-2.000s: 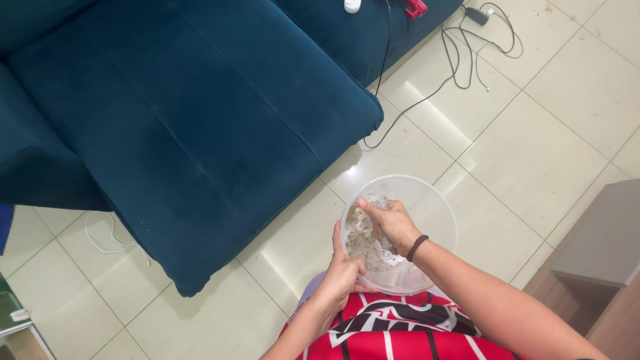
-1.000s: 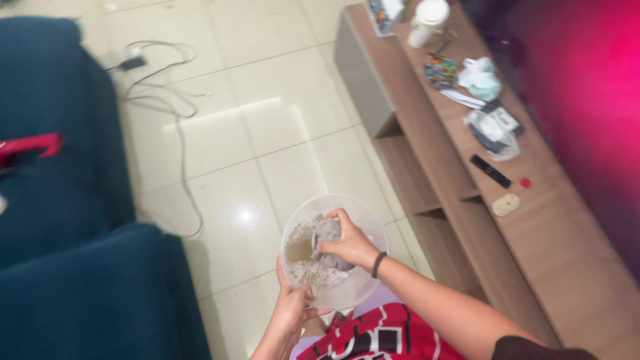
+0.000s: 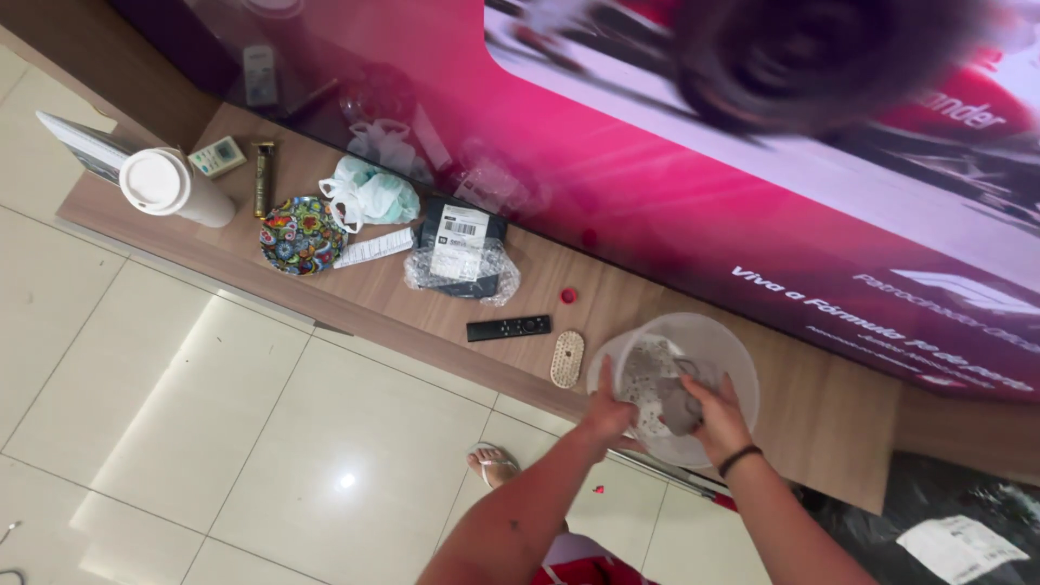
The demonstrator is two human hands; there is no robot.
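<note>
A translucent plastic bowl (image 3: pixel 735 357), tilted and dotted inside with dark specks, is over the right part of the wooden TV stand. My left hand (image 3: pixel 613 414) grips its near left rim. Inside the bowl my right hand (image 3: pixel 719 414), with a dark band at the wrist, holds a grey cloth (image 3: pixel 679 404) against the inner wall. Beside the bowl on the left lie a beige oval brush (image 3: pixel 567 359), a black remote control (image 3: pixel 509 327) and a small red ring (image 3: pixel 569 295). Whether the bowl touches the stand I cannot tell.
The wooden stand (image 3: pixel 780 439) also holds a bubble-wrapped package (image 3: pixel 463 252), a plastic bag (image 3: pixel 374 193), a patterned round dish (image 3: pixel 303 236), a gold trimmer (image 3: pixel 263 180) and a white lidded cup (image 3: pixel 175 188). A large lit screen (image 3: pixel 617 203) rises behind. Black plastic (image 3: pixel 877 520) lies at lower right.
The view has swung from the blue sofa to the stand and screen. The bowl has come over the stand, off the floor area where it was seen before; both hands stay on it and the cloth.
</note>
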